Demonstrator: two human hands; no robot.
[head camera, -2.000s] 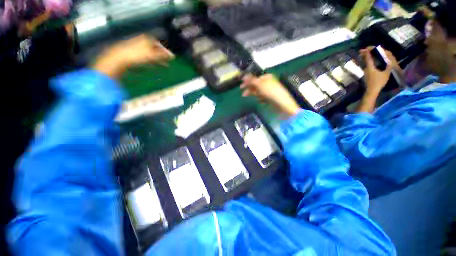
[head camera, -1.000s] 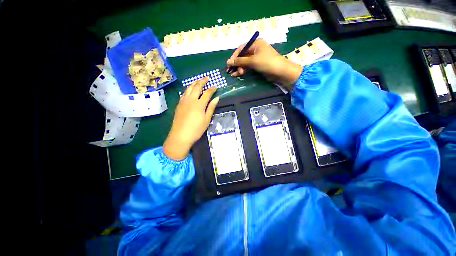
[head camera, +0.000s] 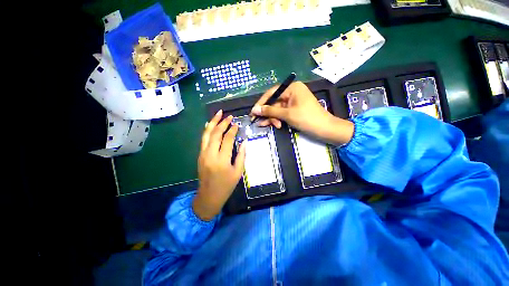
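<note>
A black foam tray (head camera: 290, 192) lies in front of me with a row of phone mid-frame assemblies. My right hand (head camera: 301, 111) holds the black tweezers (head camera: 283, 87); their tip is at the dark upper end of the leftmost phone mid-frame assembly (head camera: 262, 162). My left hand (head camera: 219, 165) lies along that phone's left edge, fingers apart, fingertips beside its upper end. It holds nothing that I can see. The round stickers (head camera: 227, 75) lie in a grid on a clear sheet behind the tray. Whether the tweezers grip a small part is too small to tell.
A blue parts bin (head camera: 124, 40) with peeled backing scraps (head camera: 159, 60) stands at left. Used liner strips (head camera: 150, 105) curl beside and under it. A long release liner strip (head camera: 251, 22) lies at the back. A short liner piece (head camera: 349, 50) lies behind the tray. More trays are at right.
My right hand has moved with the tweezers from beside the sticker sheet to the leftmost phone's upper end. My left hand has moved off the sticker sheet to that phone's left edge.
</note>
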